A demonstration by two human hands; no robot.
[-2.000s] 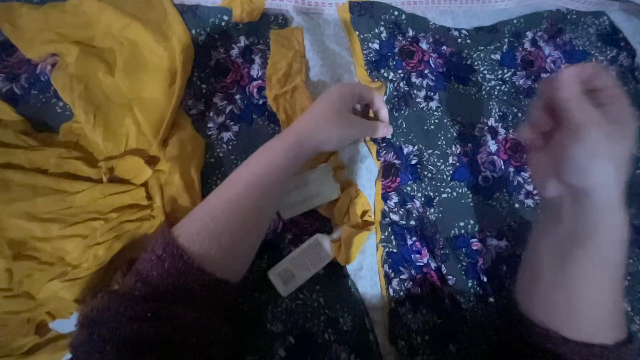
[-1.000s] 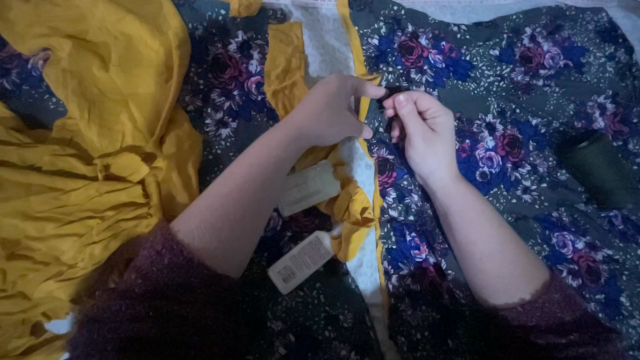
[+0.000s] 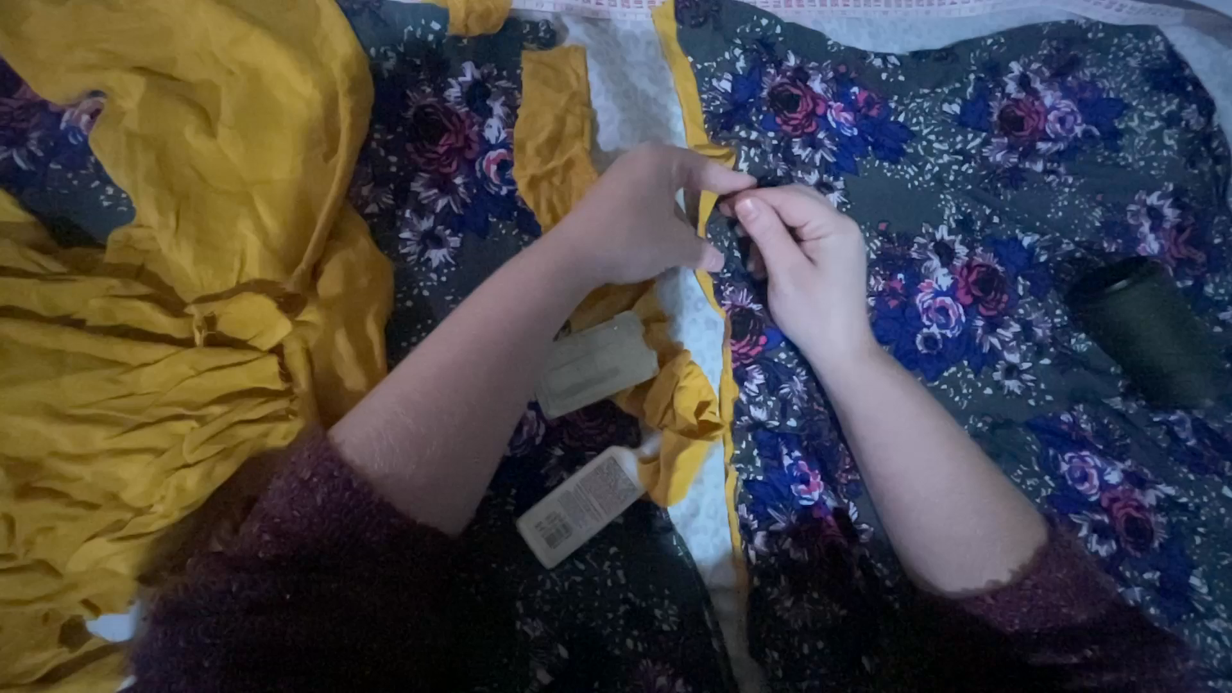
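My left hand (image 3: 654, 207) is over the yellow binding (image 3: 685, 77) along the edge of dark floral fabric (image 3: 924, 144). Its index finger and thumb are apart, with the index tip close to my right fingertips; its other fingers are mostly hidden. The fingertips of my right hand (image 3: 804, 250) are pinched together on the floral side of the binding. Whether something thin is between them, I cannot tell. Below my left hand lies a bunched yellow cloth strip (image 3: 679, 399), with a blank-looking tag (image 3: 597, 366) and a printed tag (image 3: 582, 505) beside it.
A dark green thread cone (image 3: 1145, 332) lies on the floral fabric at the right. A gathered mustard-yellow garment (image 3: 221, 144) covers the left side. Another yellow strip (image 3: 556, 125) lies above my left wrist. A pink-marked measuring tape (image 3: 866, 10) runs along the top edge.
My right hand has come in from the right to meet my left fingertips. My left thumb and index finger, together two seconds ago, are now apart. The thread cone now shows at the right.
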